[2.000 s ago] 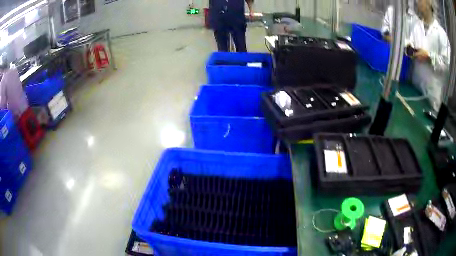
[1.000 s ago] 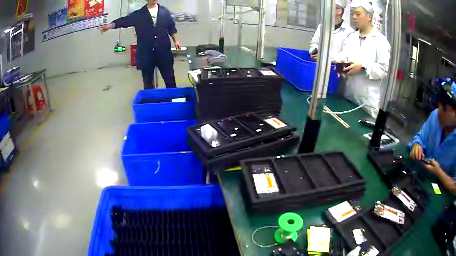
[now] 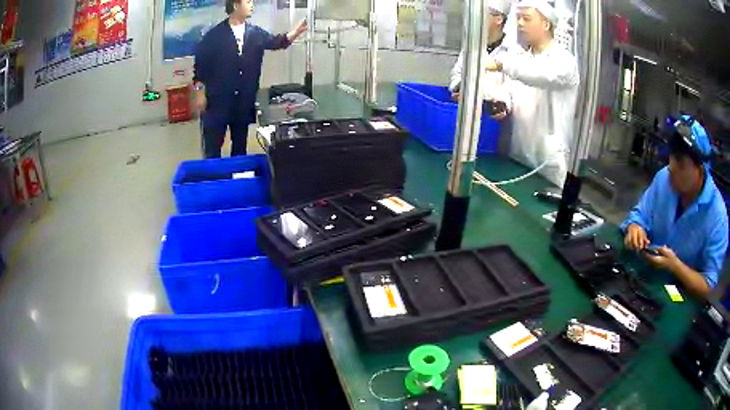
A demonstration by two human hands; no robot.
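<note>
Neither of my hands is in the picture. Nearest in front, a stack of black divided trays lies on the green bench, with a white and orange label in its left compartment. A green spool with a thin loose strand stands in front of it. Yellow notes lie to the spool's right. Another black tray holds several labelled pieces at the lower right. Small dark parts at the bottom edge are cut off.
Blue bins line the bench's left side; the nearest holds dark ribbed pieces. Taller tray stacks stand behind. Metal posts rise from the bench. A dark-clad person stands beyond; white-clad people and a blue-clad person are at right.
The view has swung right, so bench and bins have shifted left and more of the right side shows. The dark-clad person has lowered one arm and raised the other.
</note>
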